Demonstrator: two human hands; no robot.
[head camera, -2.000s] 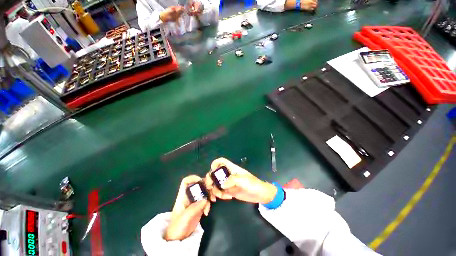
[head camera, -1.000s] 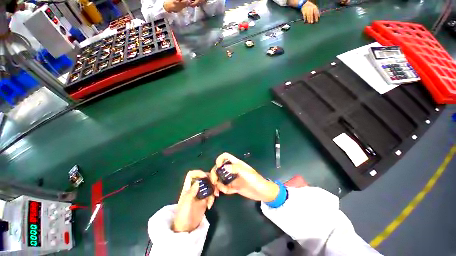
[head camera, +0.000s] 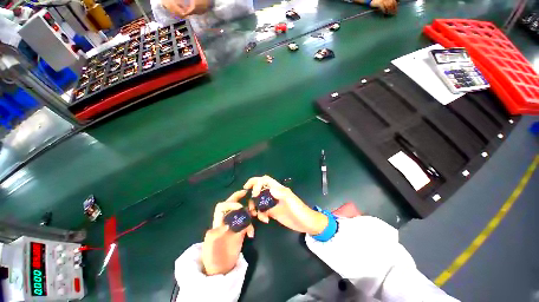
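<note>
My left hand (head camera: 223, 239) holds a small dark rounded housing piece (head camera: 238, 220) with light marks on its face. My right hand (head camera: 285, 210), with a blue band at its wrist, holds a similar dark housing piece (head camera: 266, 200). The two pieces are close side by side above the green mat, faces towards me. The fingers hide their edges and undersides. A slim dark-and-silver tool (head camera: 324, 172) lies on the mat right of my hands.
Power supply (head camera: 50, 268) at lower left, with a red lead (head camera: 131, 229). Filled parts tray (head camera: 139, 65) at upper left. Black compartment tray (head camera: 408, 135), calculator (head camera: 460, 71) and red tray (head camera: 490, 59) at right. Small units and other people's hands at the far side.
The pieces in my hands have turned; bright white faces showed earlier, now dark faces with small light marks. Both hands stay close together. Another person's hand across the bench has moved.
</note>
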